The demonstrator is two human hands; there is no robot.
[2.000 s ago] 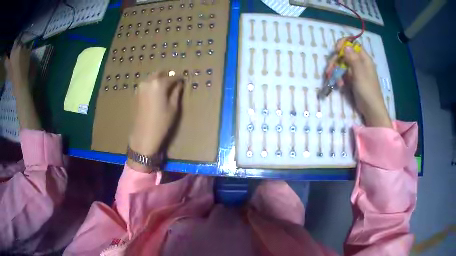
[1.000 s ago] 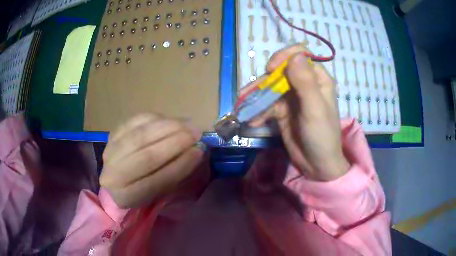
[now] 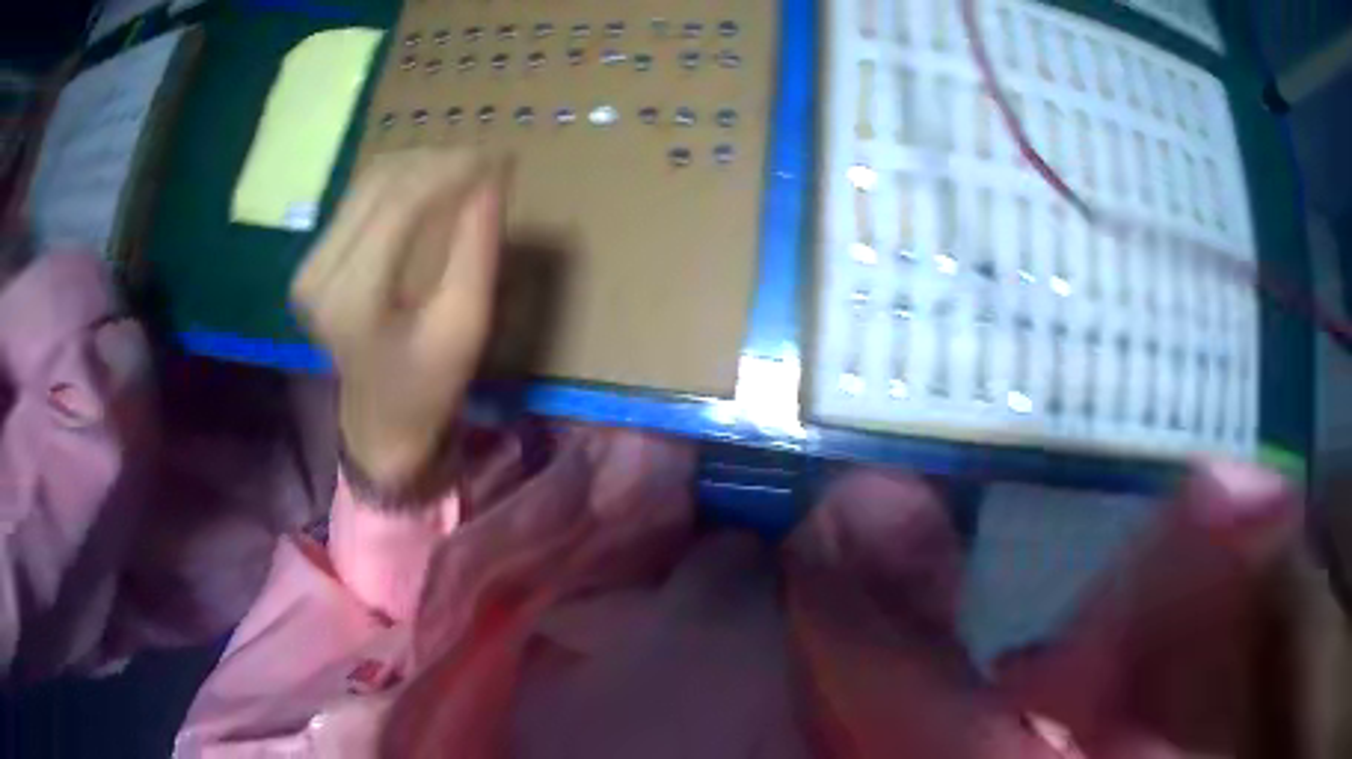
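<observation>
My left hand (image 3: 408, 274) is blurred, fingers curled and pointing down, over the lower left of the brown board (image 3: 623, 282). Its fingertips are near the lowest rows of small round metal components (image 3: 602, 114); whether they hold one is hidden. The white slotted tray (image 3: 905, 349) lies to the right, with shiny round components in its lower rows. The red cable (image 3: 1023, 134) crosses the tray towards the right edge. My right sleeve is blurred at the lower right; a brownish smear at the edge may be my right hand. The yellow-handled tool is not visible.
A yellow card (image 3: 309, 126) lies on the green mat (image 3: 200, 245), left of the brown board. A stacked tray (image 3: 97, 141) is at the far left. Blue tape (image 3: 638, 406) edges the bench. Another person's pink sleeve (image 3: 67, 430) is at the left.
My left hand has moved from near my body up and onto the brown board. My right hand and the yellow-handled tool have left the middle towards the right; the cable now stretches right.
</observation>
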